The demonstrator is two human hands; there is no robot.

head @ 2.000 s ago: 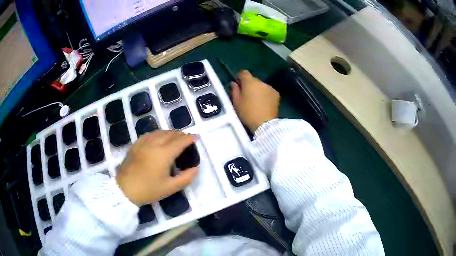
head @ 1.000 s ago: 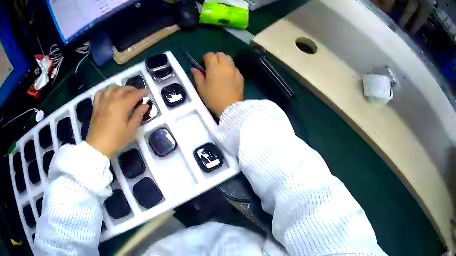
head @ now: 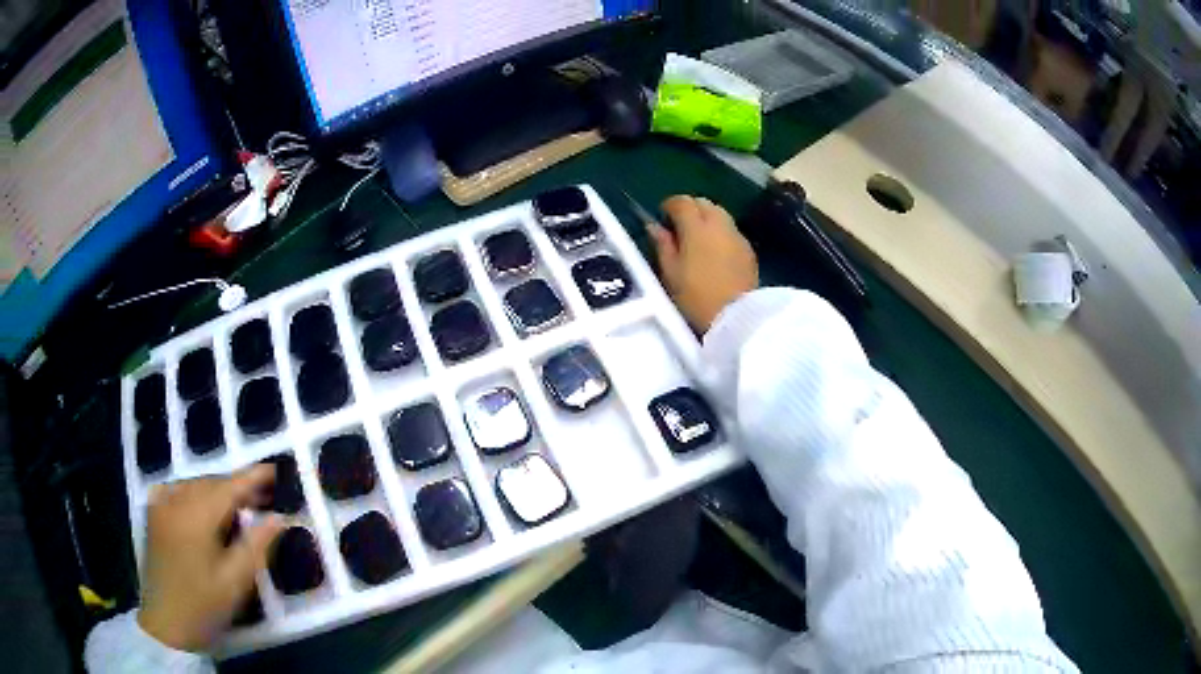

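Note:
A white blister tray (head: 619, 454) lies at a slant in front of me, with black glossy rounded-square devices (head: 576, 378) in its pockets. Two devices in the lower rows reflect bright white. My left hand (head: 198, 560) is over the tray's lower left pockets, slightly blurred, fingers bent beside a device. A small pale patch shows between its fingers; I cannot tell if it holds anything. My right hand (head: 709, 263) rests on the mat beside the tray's upper right corner, closed around a thin dark tool, possibly tweezers (head: 643, 211), whose tip points up and left.
A black handheld scanner (head: 817, 237) lies right of my right hand. A pale curved board (head: 955, 250) with a white block (head: 1047, 281) is further right. Two monitors (head: 448, 53), a green tissue pack (head: 707, 105) and a white charging puck (head: 232, 296) are behind the tray.
My left hand has moved from the tray's upper middle to its lower left, uncovering the middle pockets. The view has shifted. My right hand keeps its place beside the tray.

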